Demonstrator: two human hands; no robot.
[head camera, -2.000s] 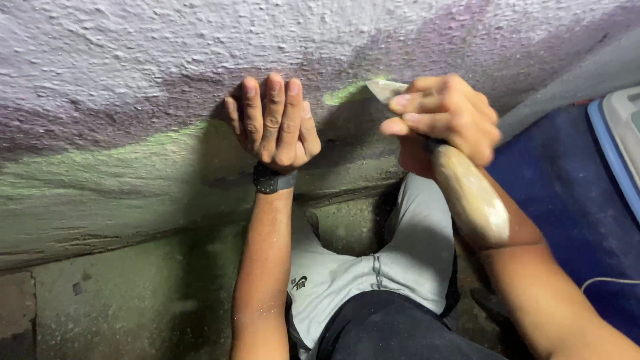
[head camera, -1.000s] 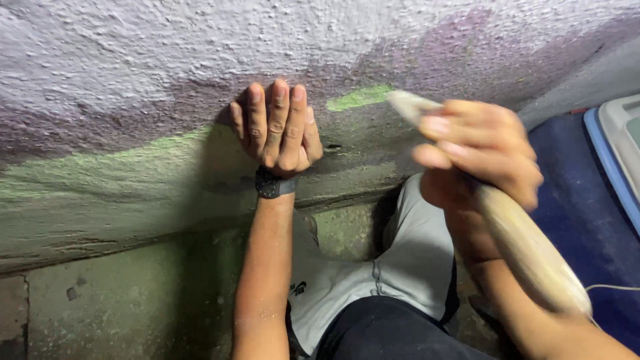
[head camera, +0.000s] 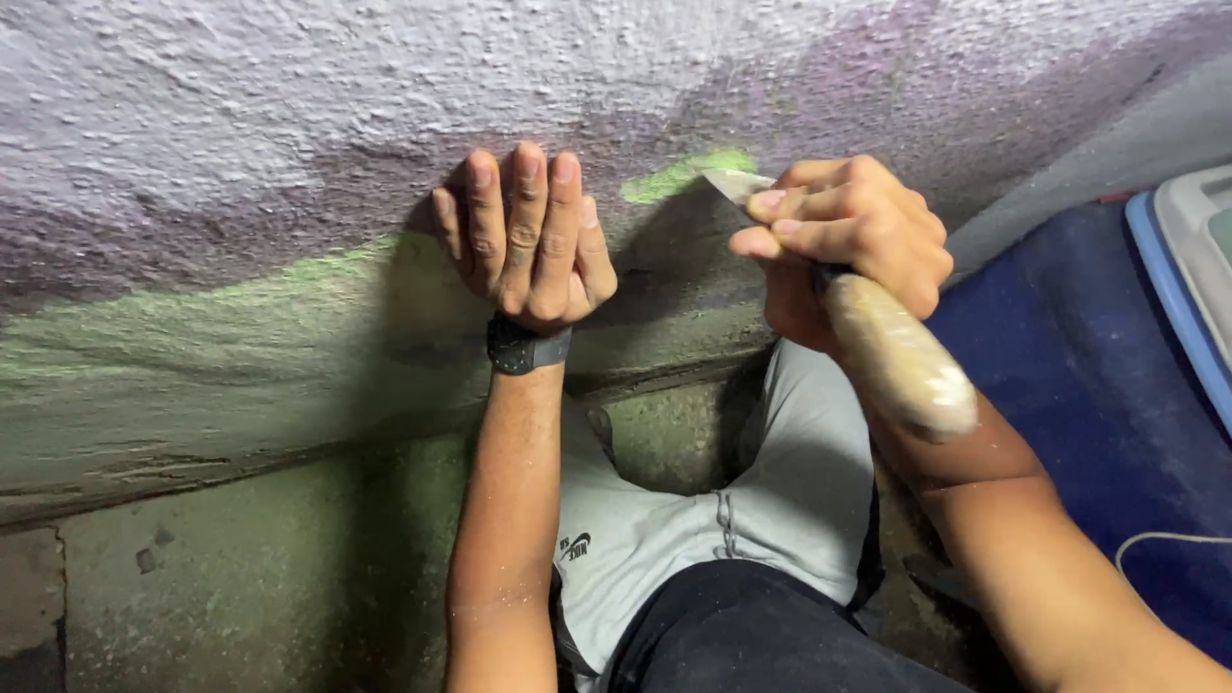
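My left hand (head camera: 529, 236), with a dark watch (head camera: 520, 346) on its wrist, rests against the rough painted wall (head camera: 269, 115), fingers pointing up and a little apart. To its right, my right hand (head camera: 857, 241) grips a scraper with a pale, worn handle (head camera: 900, 356) that sticks out below the fist. The scraper's metal blade (head camera: 736, 185) points up and left, its tip at a bright green patch (head camera: 683, 176) on the wall. Purple and white paint covers the upper wall, and a greenish band runs below. My fingers hide part of the blade.
At the right stands a large dark blue container (head camera: 1039, 385) with a light blue and grey piece (head camera: 1184, 250) on top. A thin pale cord (head camera: 1155, 539) crosses its side. Below the wall lies a stained concrete floor (head camera: 241, 568), and my legs in grey trousers (head camera: 654, 539) are close to the wall.
Between the earlier frames my right hand moved the scraper down and right, off the green patch; now the blade is back at it. My left hand stays on the wall.
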